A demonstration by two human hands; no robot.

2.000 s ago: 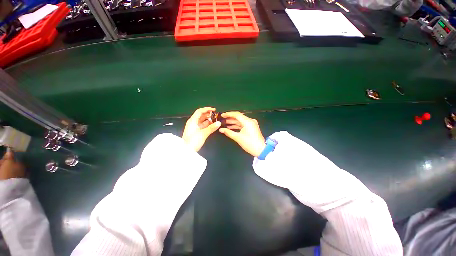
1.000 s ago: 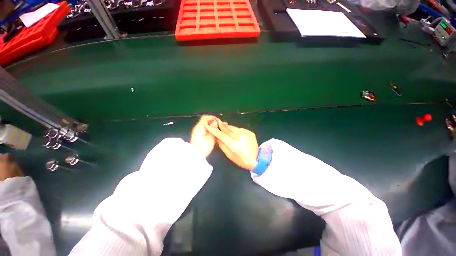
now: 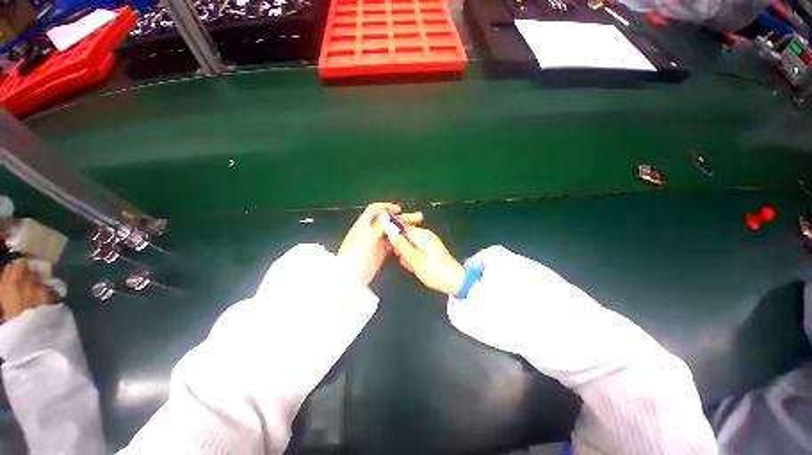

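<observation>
A small unit (image 3: 393, 226), with a pale face and a dark part, is held between both hands above the green bench (image 3: 427, 355). Its details are too small to tell. My left hand (image 3: 363, 246) grips it from the left side. My right hand (image 3: 431, 260), with a blue band (image 3: 471, 278) on the wrist, has its fingers on it from the right. The fingers hide part of the unit.
Shiny silver units (image 3: 120, 242) lie at left by a metal post (image 3: 62, 182). A neighbour's hand (image 3: 22, 289) is at far left. A red tray (image 3: 392, 63) and a white sheet (image 3: 583, 44) are at the back. Small parts (image 3: 650, 174) and red pieces (image 3: 759, 217) lie right.
The hands have opened from their closed-together pose, and the unit now shows a pale face between the fingers. The neighbour's hand at left has come further into view.
</observation>
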